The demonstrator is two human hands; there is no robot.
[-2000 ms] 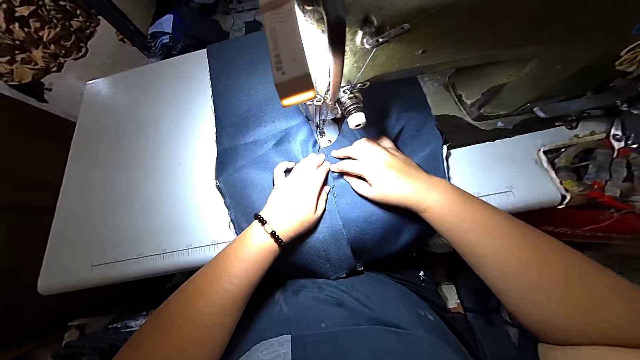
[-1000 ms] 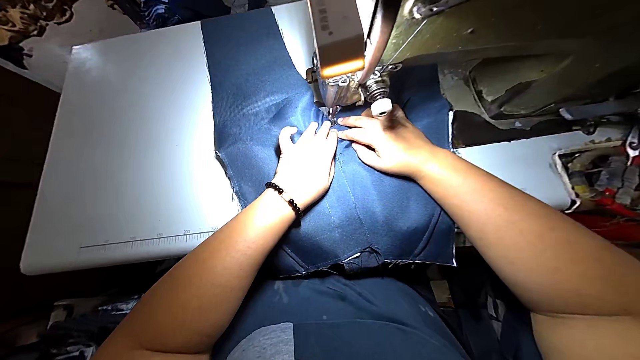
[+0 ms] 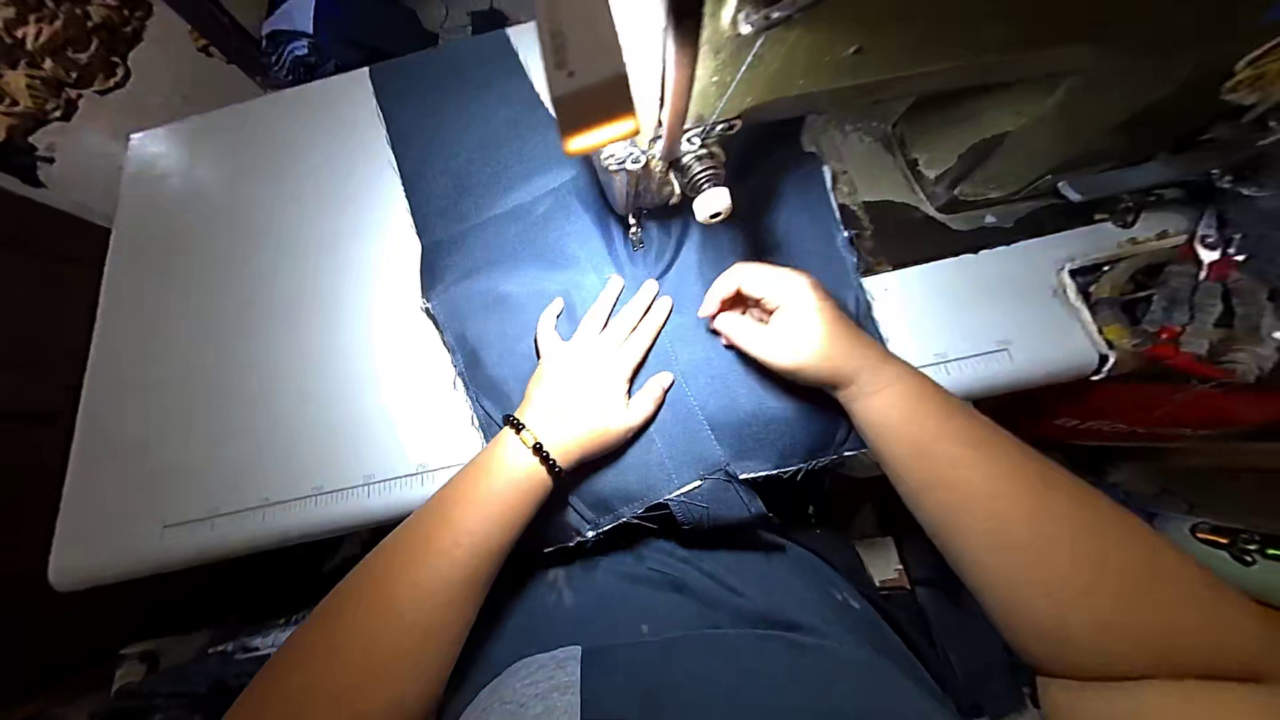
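Dark blue fabric (image 3: 480,180) with frayed edges and lines of stitching lies across the sewing machine's bed. My left hand (image 3: 600,375), a beaded bracelet (image 3: 532,446) at its wrist, rests flat on the fabric with fingers spread, below the presser foot (image 3: 636,232). To the right, my right hand (image 3: 775,320) is over the fabric with its fingers curled and thumb close to the index finger; whether it pinches a thread is too small to tell. The presser foot stands above the fabric, beside the machine's tension dial (image 3: 712,204).
The green sewing machine body (image 3: 960,120) fills the upper right, with a lit lamp (image 3: 598,135) by the needle. A white table (image 3: 250,300) with a printed ruler scale extends left. Red-handled snips (image 3: 1212,250) and other tools sit at the right. Brown cloth (image 3: 65,60) hangs at upper left.
My left hand has flattened and spread its fingers on the fabric. My right hand has moved right, away from my left hand and the presser foot, and its fingers have curled.
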